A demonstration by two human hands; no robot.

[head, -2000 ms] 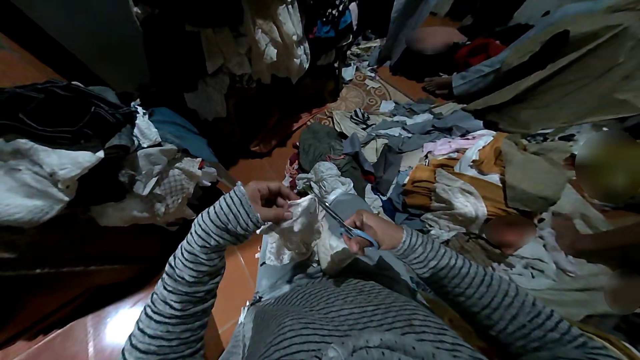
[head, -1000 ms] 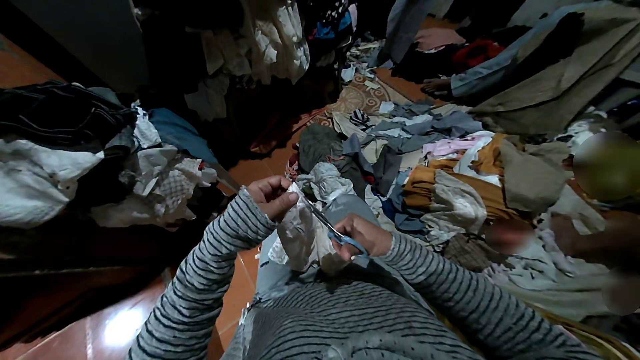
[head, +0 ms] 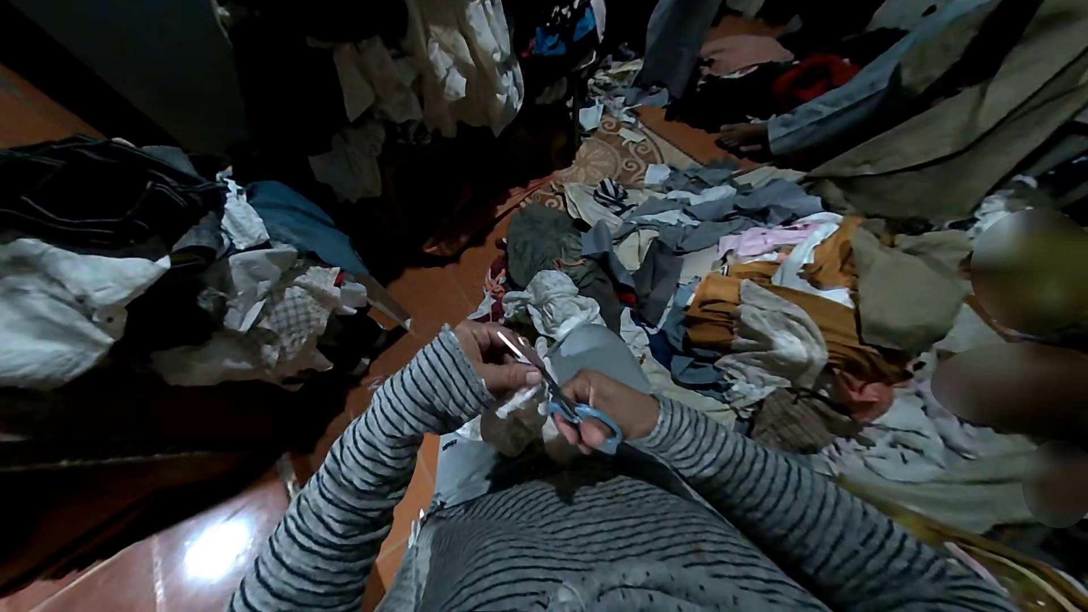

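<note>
Above my lap, my right hand [head: 605, 410] grips a pair of scissors [head: 586, 414] by the blue handles, with the blades pointing up and left. My left hand [head: 501, 361] pinches a white and beige cloth piece [head: 514, 421] near the blades, which pass close to its fingers. Part of the cloth hangs below, over my lap. How far apart the blades stand is hard to tell. A crumpled white cloth [head: 557, 303] lies just beyond my knee.
Heaped fabric scraps [head: 731, 212] and brown-orange cloth [head: 722, 306] cover the floor at the right. Dark and white garments [head: 51, 297] are piled on the left. Another person's foot [head: 745, 138] is at the upper right. Light cloth [head: 467, 64] hangs at the top.
The white cloth, spread between my hands two seconds ago, is now more bunched and lower. My left hand has shifted closer to the scissors.
</note>
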